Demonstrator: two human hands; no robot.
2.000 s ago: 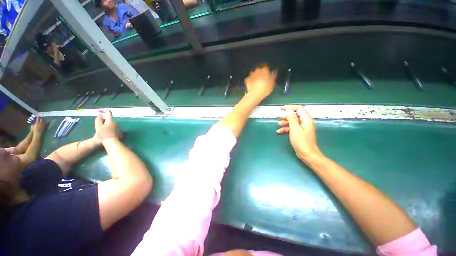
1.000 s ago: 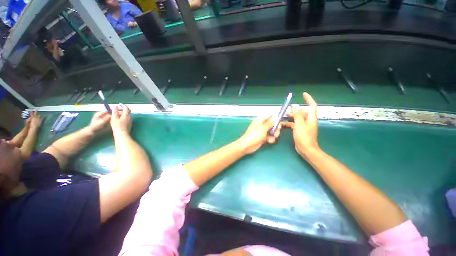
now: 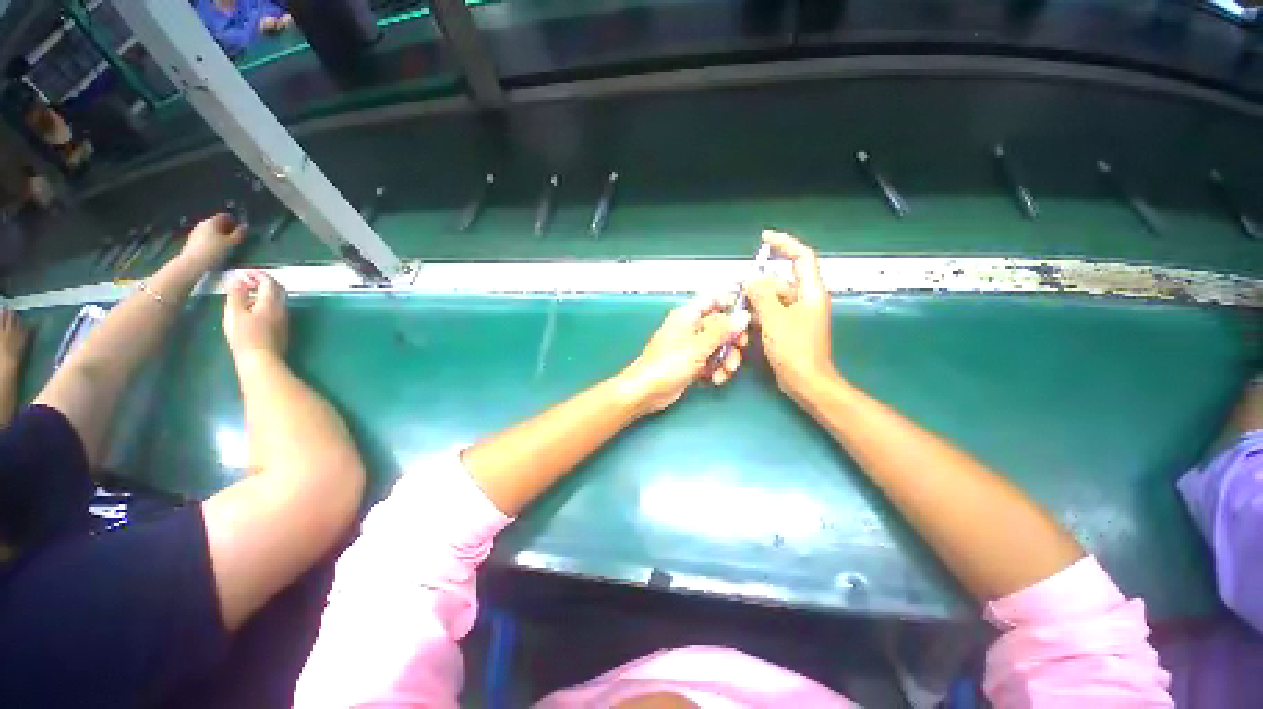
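A slim silver-grey pen (image 3: 738,306) is held slanted between my two hands, over the green bench beside the pale rail. My left hand (image 3: 687,352) is closed around its lower part. My right hand (image 3: 790,308) has thumb and fingers on its upper part, near the pale tip. The fingers cover most of the pen. Several single pens lie spaced along the dark green belt (image 3: 776,180) beyond the rail, one of them (image 3: 604,204) ahead and to the left of my hands.
The white rail with chipped paint (image 3: 554,277) runs across between bench (image 3: 887,457) and belt. A metal post (image 3: 263,139) rises at the left. A person in dark blue (image 3: 125,596) reaches to the belt. A lilac sleeve (image 3: 1233,506) is at the right edge.
My left hand reached to the belt, then came back with a pen. My right hand has since closed on its upper part. The neighbour's hand has moved out to the belt.
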